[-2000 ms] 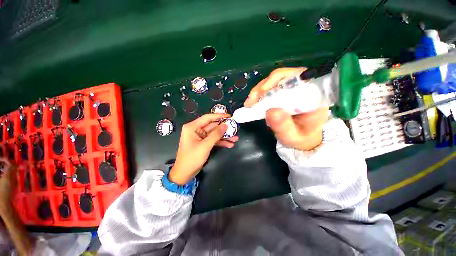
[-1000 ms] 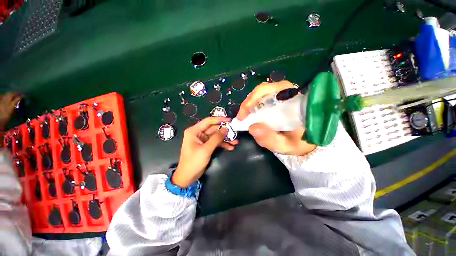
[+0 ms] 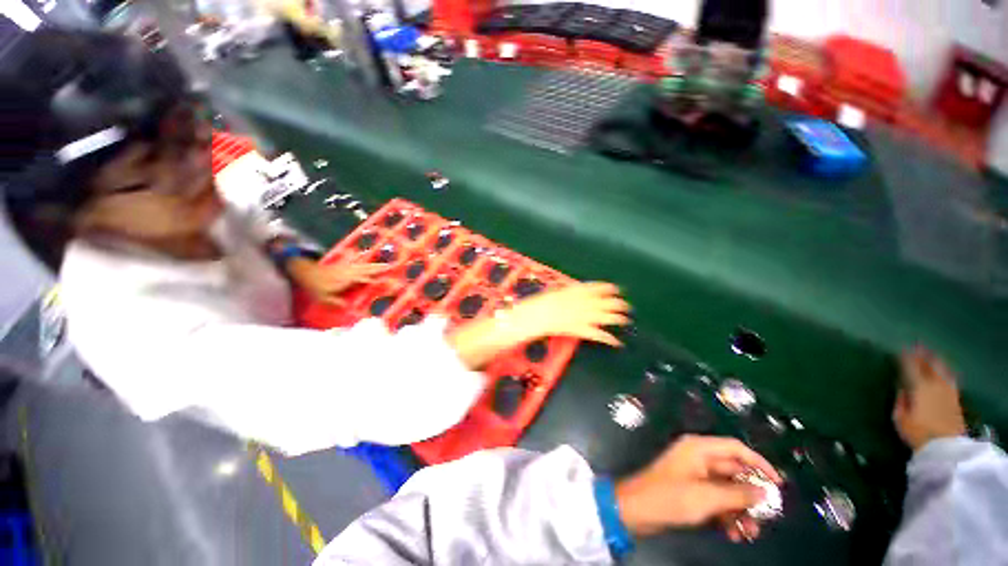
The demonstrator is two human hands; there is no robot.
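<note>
My left hand (image 3: pixel 691 486) is low in the picture, its fingers pinching a shiny round board (image 3: pixel 763 495). My right hand (image 3: pixel 928 396) is at the right over the green mat, blurred, its fingers slightly apart with nothing visible in them. The glue syringe is not in view. Another round board (image 3: pixel 627 411) lies left of several small parts, one more board (image 3: pixel 735 395) lies behind them, and another (image 3: pixel 835 510) lies right of my left hand. A black disc (image 3: pixel 748 344) lies farther back.
At the left a co-worker in white (image 3: pixel 265 376) reaches both hands over the red compartment tray (image 3: pixel 442 442), which holds black discs. Behind are a blue object (image 3: pixel 827 146), a dark device on a stand (image 3: pixel 718 77) and red bins (image 3: pixel 862 72).
The view has swung left, bringing in the co-worker. My right hand has let go of the syringe and moved away from my left hand, which still holds the board.
</note>
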